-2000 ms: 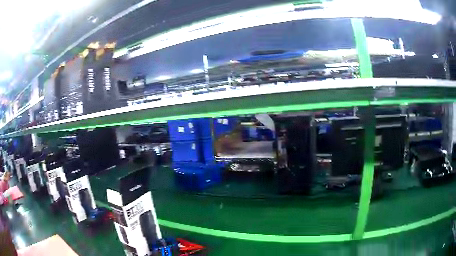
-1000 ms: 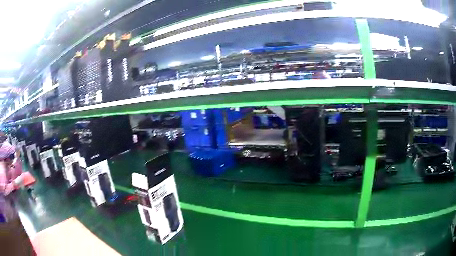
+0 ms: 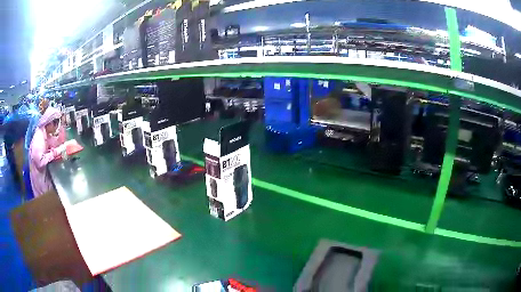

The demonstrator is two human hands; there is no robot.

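An upright white retail box (image 3: 229, 182) with "BT" lettering and a black device picture stands on the green bench; its black top flap is raised. A dark grey foam insert (image 3: 306, 280) with a shaped hollow lies at the bottom edge, partly cut off. Left of it, a blue-and-white piece (image 3: 210, 287) and a red piece (image 3: 242, 287) are cut off by the bottom edge. A pale board (image 3: 121, 228) with an orange-red edge lies at the lower left. Neither my left hand nor my right hand is in view.
More white boxes (image 3: 163, 151) stand in a row. A brown carton (image 3: 48, 234) is at the bench edge. A person in pink (image 3: 44, 151) stands further along. Black cartons (image 3: 191, 34) stand on the overhead shelf (image 3: 343, 61). Blue bins (image 3: 285, 108) are on the far side.
The view has swung left and down. The boxes sit further right in the picture. The foam insert and brown carton have come into view, and more of the pale board and person in pink shows.
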